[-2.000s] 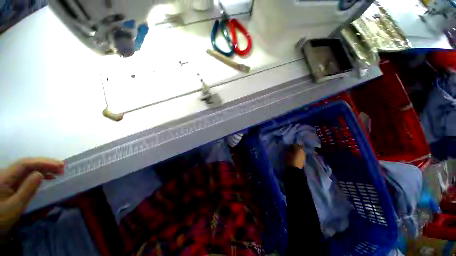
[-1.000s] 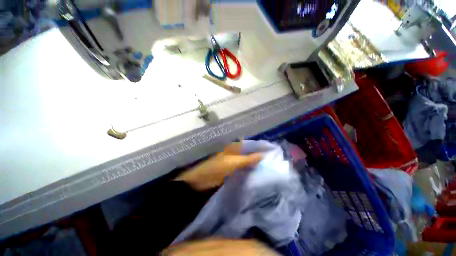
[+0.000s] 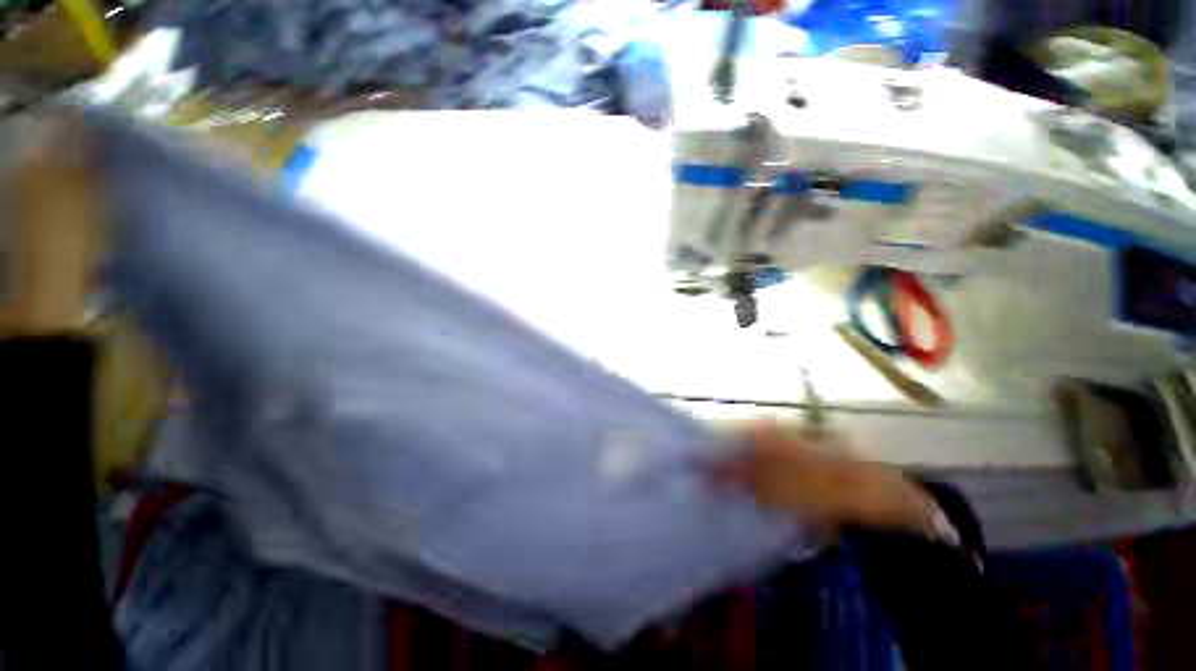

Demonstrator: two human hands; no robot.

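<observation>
A light blue garment (image 3: pixel 433 406) is stretched between my two hands across the front left of the white sewing table (image 3: pixel 446 184). It is motion-blurred, and a small white tag shows near its right end. My left hand (image 3: pixel 55 243) is blurred at the far left edge and grips the garment's upper left corner. My right hand (image 3: pixel 820 482) grips its right end at the table's front edge. The white sewing machine (image 3: pixel 813 197) with blue stripes stands behind, its needle area above and left of my right hand.
Blue-and-red handled snips (image 3: pixel 905 319) and a tan-handled tool (image 3: pixel 889 364) lie right of the needle. A dark open tray (image 3: pixel 1119 433) sits at the right. Blue-grey cloth (image 3: pixel 394 53) is heaped behind the table. A blue basket (image 3: pixel 1062 590) is below right.
The view has swung left. The garment has come up from over the blue basket and is now spread between my hands, with my left hand far out to the left.
</observation>
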